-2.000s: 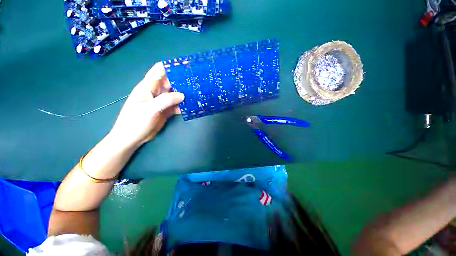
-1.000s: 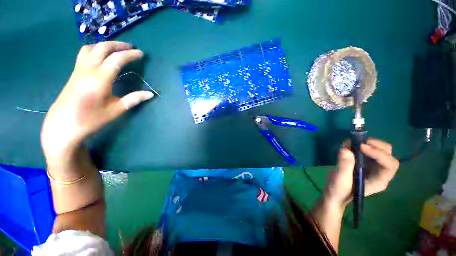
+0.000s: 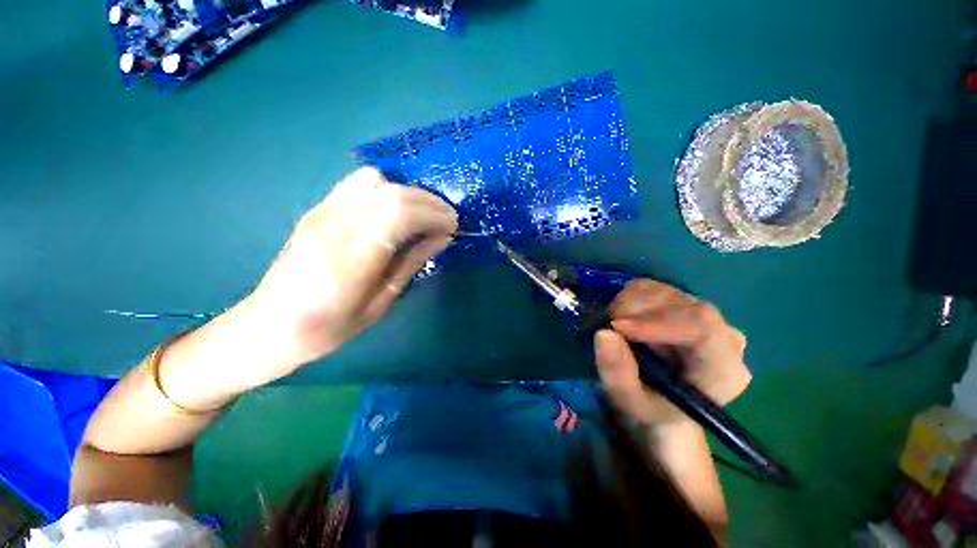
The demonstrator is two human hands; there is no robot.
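A blue circuit board panel (image 3: 536,150) with silver joints lies on the green mat, slightly tilted. My left hand (image 3: 359,252) is over its lower left part, pinching a thin solder wire (image 3: 161,315) whose tip shows at the fingers and whose tail trails left. My right hand (image 3: 680,348) holds a soldering iron (image 3: 702,407) by its black handle, its tip near the wire end at the panel's lower edge; contact cannot be told. Blue-handled cutters (image 3: 589,280) lie below the panel, partly hidden by the iron and my right hand.
A tan rough-rimmed pot (image 3: 839,177) with silvery bits stands right of the panel. Populated boards (image 3: 193,37) lie at upper left. A black box (image 3: 948,203) is at far right. A blue bin (image 3: 32,434) is at lower left, small boxes (image 3: 932,450) at lower right.
My left hand has moved right onto the panel, its fingers closing on the solder wire. My right hand has brought the iron from the pot leftward to the panel's lower edge.
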